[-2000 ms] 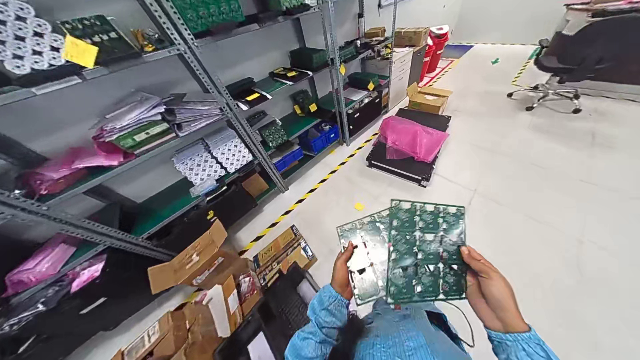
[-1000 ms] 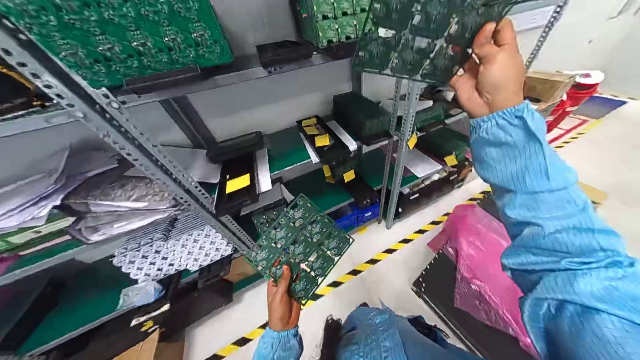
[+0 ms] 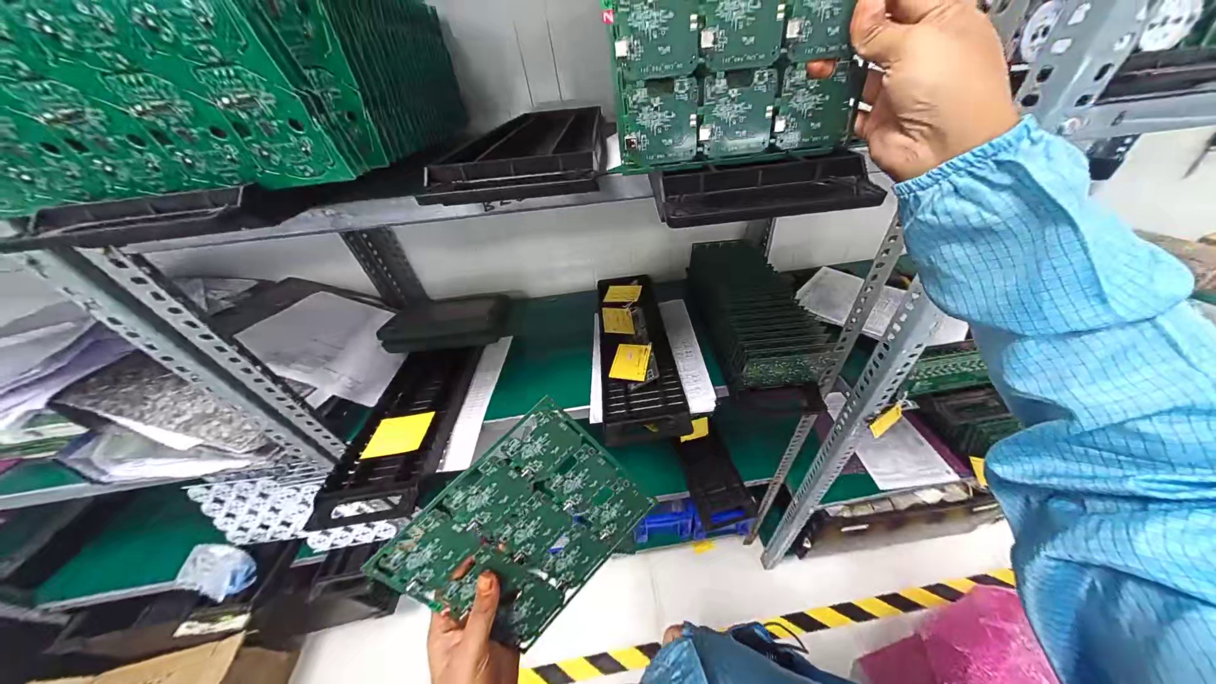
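Observation:
My right hand (image 3: pixel 926 85) grips the right edge of a green circuit board panel (image 3: pixel 741 114), upright at the upper shelf, just over a black slotted rack (image 3: pixel 769 190). Its lower edge is near or on that rack; whether it sits in a slot is hidden. Low in the middle, my left hand (image 3: pixel 472 636) holds another green circuit board panel (image 3: pixel 518 522) by its lower corner, thumb on its face, tilted in front of the lower shelves. At the upper left, a row of green panels (image 3: pixel 190 95) stands on edge, beside a black rack (image 3: pixel 522 152).
A perforated metal shelf post (image 3: pixel 855 427) rises right of centre. On the middle shelf stand black racks with yellow notes (image 3: pixel 397 435), papers and a row of dark panels (image 3: pixel 755 313). Blue bins (image 3: pixel 670 522) sit lower. Pink wrap (image 3: pixel 978 641) and striped tape (image 3: pixel 855 611) are on the floor.
Two seconds ago both hands held the panels low, close together. They have since moved apart, my right hand raising one to the upper shelf. The view has swung to the shelving.

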